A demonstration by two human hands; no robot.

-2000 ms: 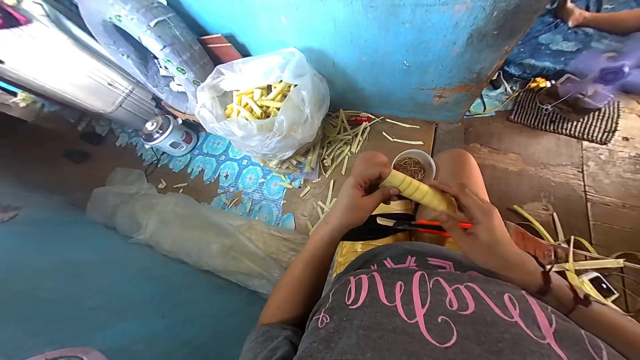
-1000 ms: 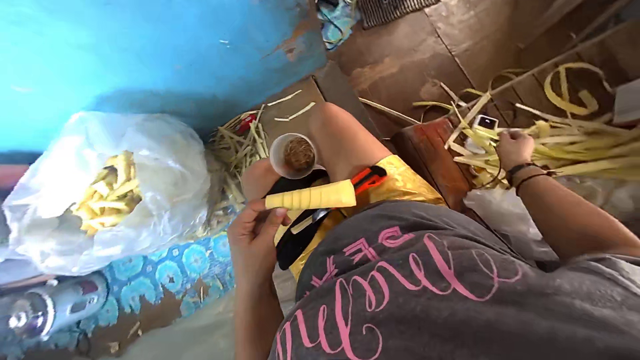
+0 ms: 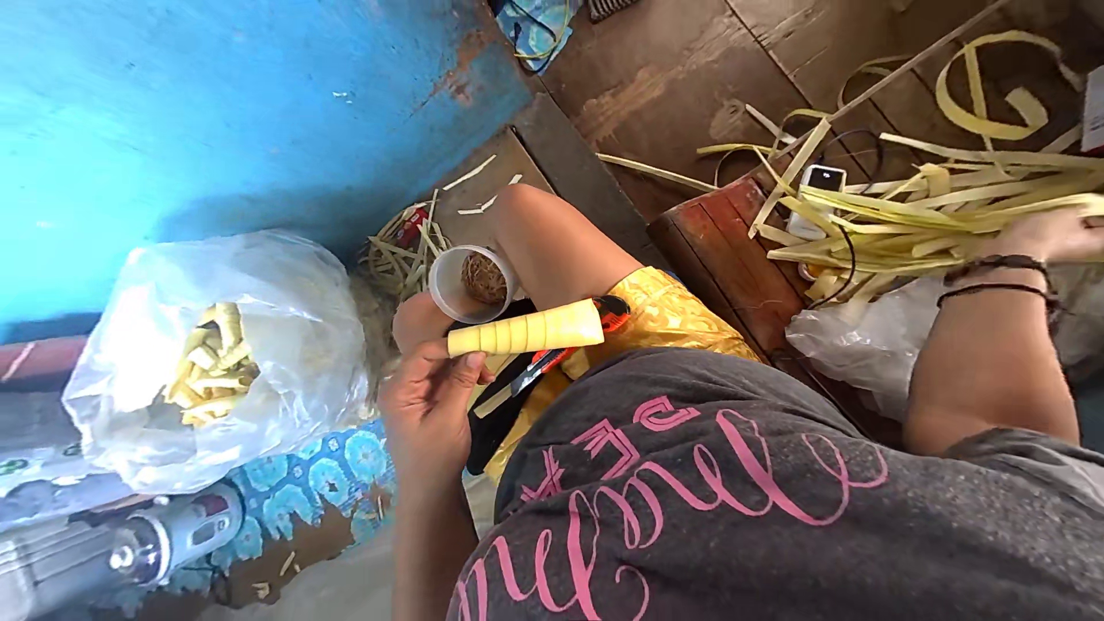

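Over my lap, my left hand [image 3: 435,384] holds a tapered tube wound from pale yellow leaf strip [image 3: 526,331] by its narrow end, between thumb and fingers. Beneath the tube lies a utility knife with a red and black handle [image 3: 548,359], partly covered. A white plastic cup [image 3: 444,283] with thin brown sticks or pins inside stands by my knees. Off to the right, my right hand [image 3: 1048,233] is on a pile of long leaf strips [image 3: 923,203]; its fingers are partly hidden at the frame edge, so its grip is unclear.
An open clear plastic bag [image 3: 293,345] of short yellow wound pieces [image 3: 211,366] stands at left by the blue wall [image 3: 259,103]. Strip scraps [image 3: 397,250] lie near my knees. A small white device [image 3: 815,198] with a dark cable sits by the strips, beside a reddish wooden block [image 3: 724,250].
My right hand has left the wound tube and moved right to the strip pile. My left hand still holds the tube. The view has turned toward the right.
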